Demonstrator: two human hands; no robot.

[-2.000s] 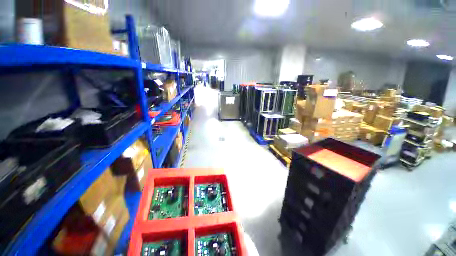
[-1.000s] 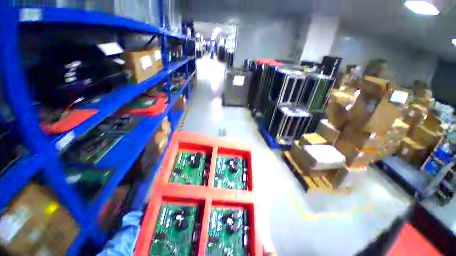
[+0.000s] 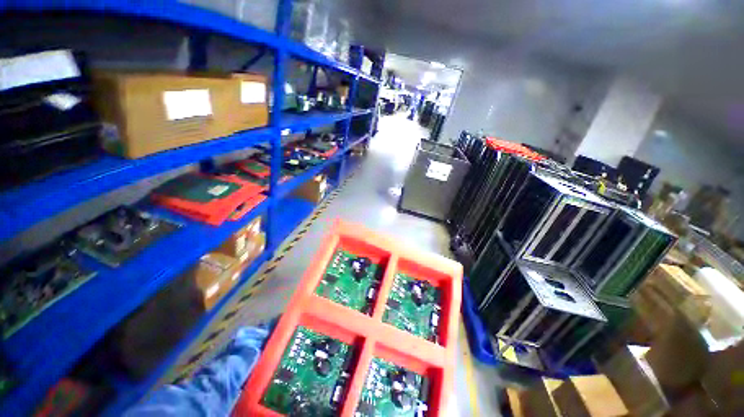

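A red-orange foam tray (image 3: 369, 326) is in front of me at the bottom centre, tilted in view. Each of its four square pockets holds a green circuit board with black parts, one of them a circuit board (image 3: 414, 306) at the upper right. A light blue sleeve reaches along the tray's left side. My left hand is not clearly visible; its place at the tray's left edge is blurred. My right hand is not in view.
Blue shelving (image 3: 276, 130) runs along the left with cartons (image 3: 163, 106), red foam sheets (image 3: 214, 195) and boards. Wheeled racks (image 3: 555, 244) stand to the right, with cartons below right. A grey cabinet (image 3: 434, 181) stands ahead beside the aisle (image 3: 367, 199).
The view has moved forward along the aisle and tilted. The shelves and racks are nearer, and the stack of black totes has left the picture. The tray has shifted right, and more blue sleeve shows.
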